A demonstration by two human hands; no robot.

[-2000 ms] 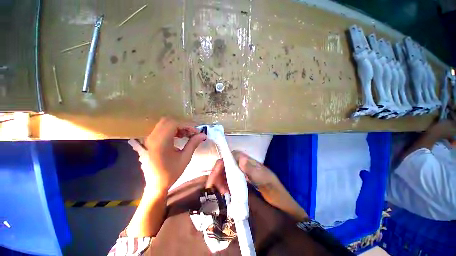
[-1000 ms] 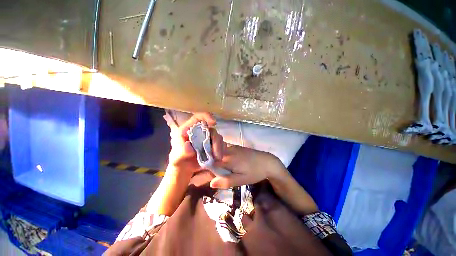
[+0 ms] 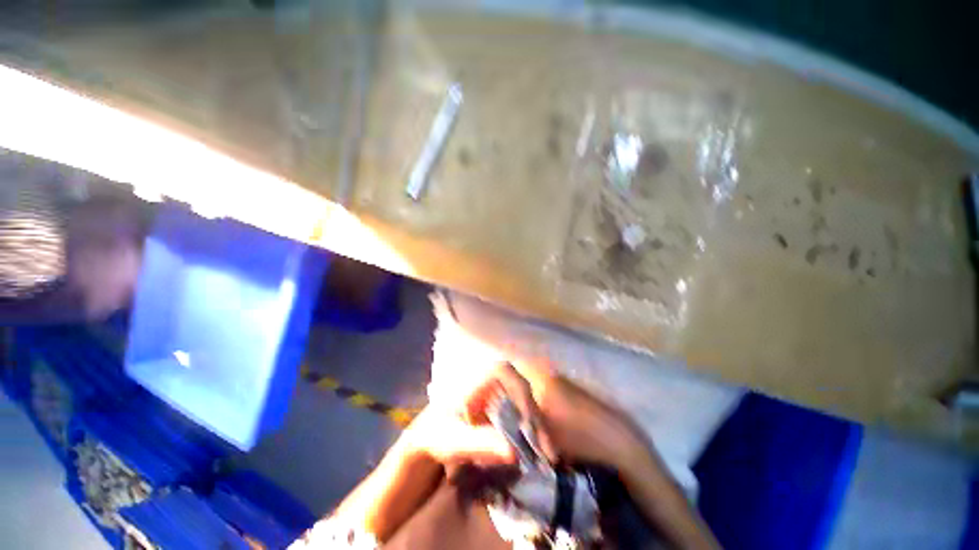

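The pale grey figure leg (image 3: pixel 517 430) is in front of my lap, foreshortened and blurred, its foot end pointing up and left. My left hand (image 3: pixel 462 424) is closed around it from the left, bright with glare. My right hand (image 3: pixel 564 408) is on it from the right, its fingers close to the left hand's. The fingers hide much of the leg. No stick can be made out in the hands.
The stained bench (image 3: pixel 515 231) holds a silver tool (image 3: pixel 435 142) and a small whitish dab (image 3: pixel 632 233). An empty-looking blue tote (image 3: pixel 215 322) is at left above stacked blue crates (image 3: pixel 140 457). A blurred person (image 3: pixel 102 258) is at far left.
The view has swung left, so the bench, tool and tote appear farther right and the row of legs is nearly out of frame. The hands and leg appear lower.
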